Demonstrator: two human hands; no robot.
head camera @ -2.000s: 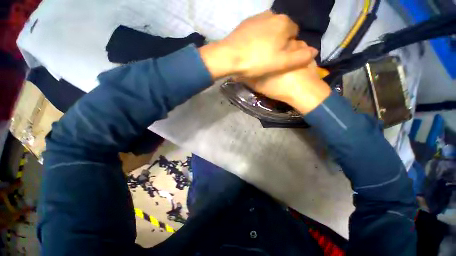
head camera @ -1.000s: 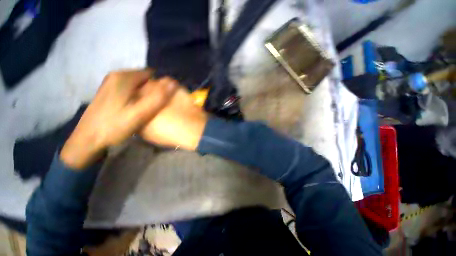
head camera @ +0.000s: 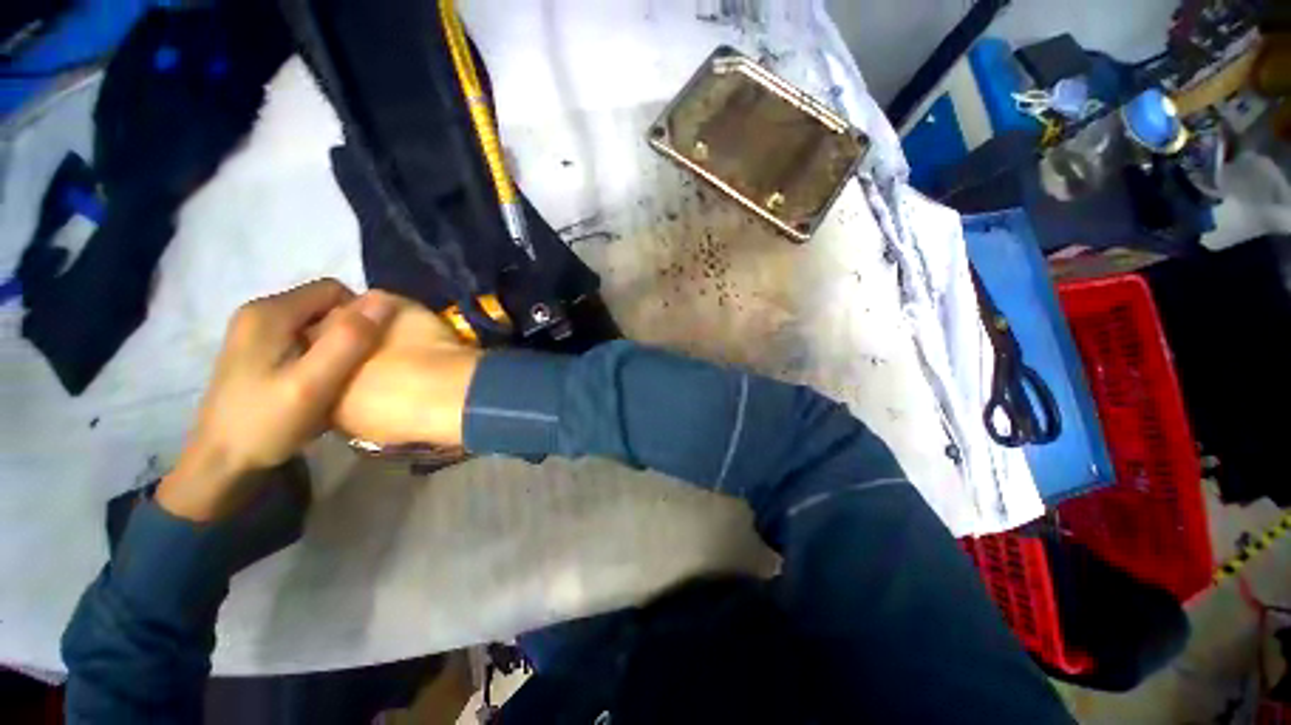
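My right hand (head camera: 404, 375) is closed around the orange-yellow handle of the steam iron (head camera: 542, 317); most of the iron is hidden under my hands and sleeve. My left hand (head camera: 278, 371) lies over my right hand, its fingers bent on top of it. The iron sits over black fabric (head camera: 382, 227) on the white cloth-covered table (head camera: 666, 545). A black hose and a yellow line (head camera: 482, 128) run up from the iron. Another black piece (head camera: 128, 513) shows partly beside my left wrist.
The metal iron rest (head camera: 765, 142) lies at the upper right of the table. Black bundles with blue bands (head camera: 71, 283) lie at the far left. Scissors (head camera: 1022, 404) lie on a blue tray (head camera: 1065, 361) at the right edge, beside a red basket (head camera: 1154, 425).
The view has swung right, so the iron and both hands show further left. The tray and basket have come into view since the oldest frame. My hands remain together on the iron.
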